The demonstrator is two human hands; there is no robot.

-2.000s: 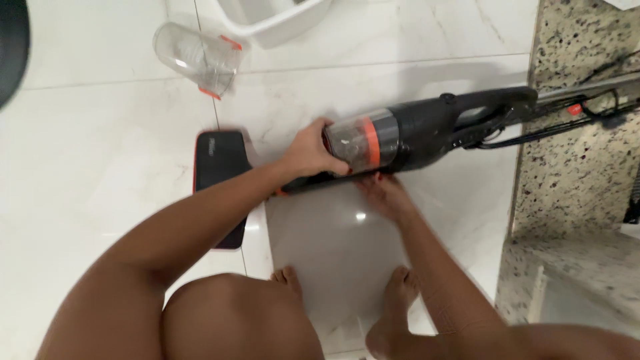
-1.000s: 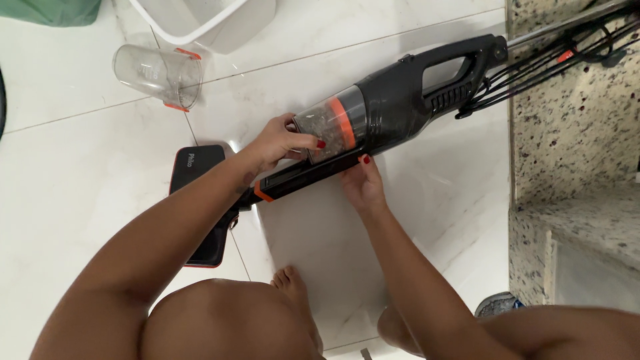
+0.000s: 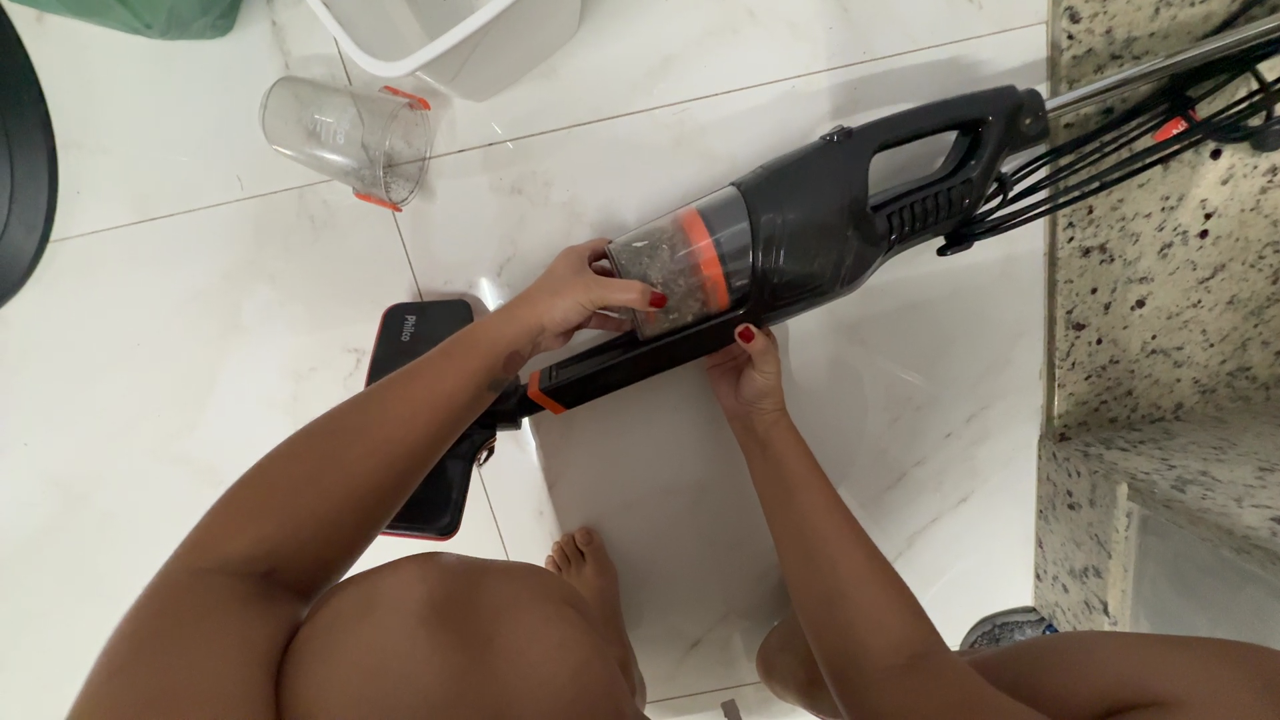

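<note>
A black stick vacuum cleaner point(image 3: 820, 240) lies at a slant, its handle toward the upper right and its floor head point(image 3: 425, 340) at the left. My left hand point(image 3: 580, 295) grips the lower end of the clear filter housing point(image 3: 665, 270), which has an orange ring and grey dust-like matter inside. Under the vacuum's black body, my right hand point(image 3: 748, 370) touches its lower edge with thumb up and supports it; its other fingers are partly hidden. A clear plastic dust cup point(image 3: 345, 140) with orange tabs lies on its side at the upper left.
A white plastic tub point(image 3: 480, 50) stands at the top on the marble-look tiled floor. Green material point(image 3: 160, 12) and a black rounded object point(image 3: 20, 160) are at the upper left. Black cord point(image 3: 1040, 180) and a metal tube point(image 3: 1160, 70) lie over the speckled granite point(image 3: 1150, 330) at right.
The vacuum has tilted, its handle end now higher in view than two seconds ago. Both hands stay at the clear housing and body.
</note>
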